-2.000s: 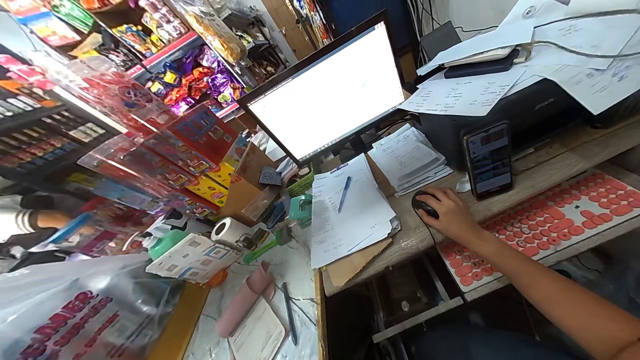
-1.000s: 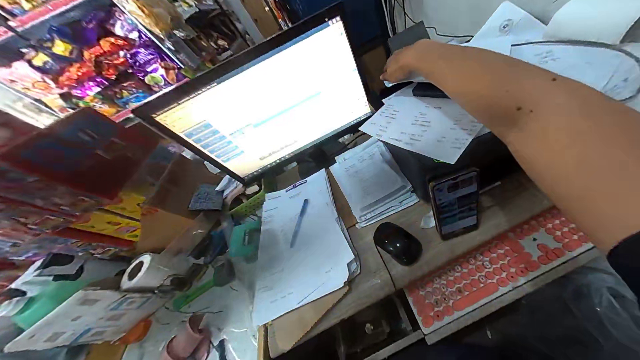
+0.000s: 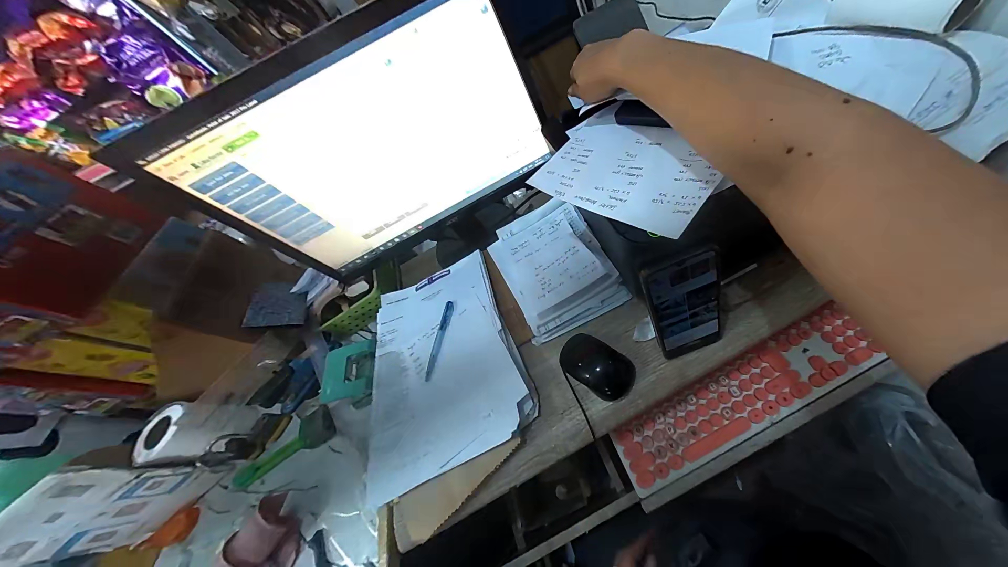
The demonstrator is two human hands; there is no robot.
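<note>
My right hand (image 3: 602, 71) is at the far left end of the papers on a black printer (image 3: 740, 224), beside the monitor (image 3: 346, 126). Its fingers curl down over a paper edge; their tips are hidden, so a grip cannot be made out. A handwritten sheet (image 3: 630, 169) hangs over the printer's front, with a dark flat object (image 3: 639, 114) on it. A small dim patch of skin at the bottom edge may be my left hand (image 3: 636, 551); its fingers cannot be made out. A black mouse (image 3: 597, 366) and an upright smartphone (image 3: 683, 303) stand below the printer.
A pink-and-white keyboard (image 3: 748, 394) lies on a lower shelf. Left of the mouse are a paper stack (image 3: 441, 409) with a blue pen (image 3: 439, 340) and another handwritten stack (image 3: 555, 268). A green-handled brush (image 3: 287, 449) and a paper roll (image 3: 177, 433) are farther left. A cable loops over the papers.
Two seconds ago my right hand was on the mouse; it has since moved up to the papers on the printer. The monitor now shows a page with blue blocks. The view has shifted closer.
</note>
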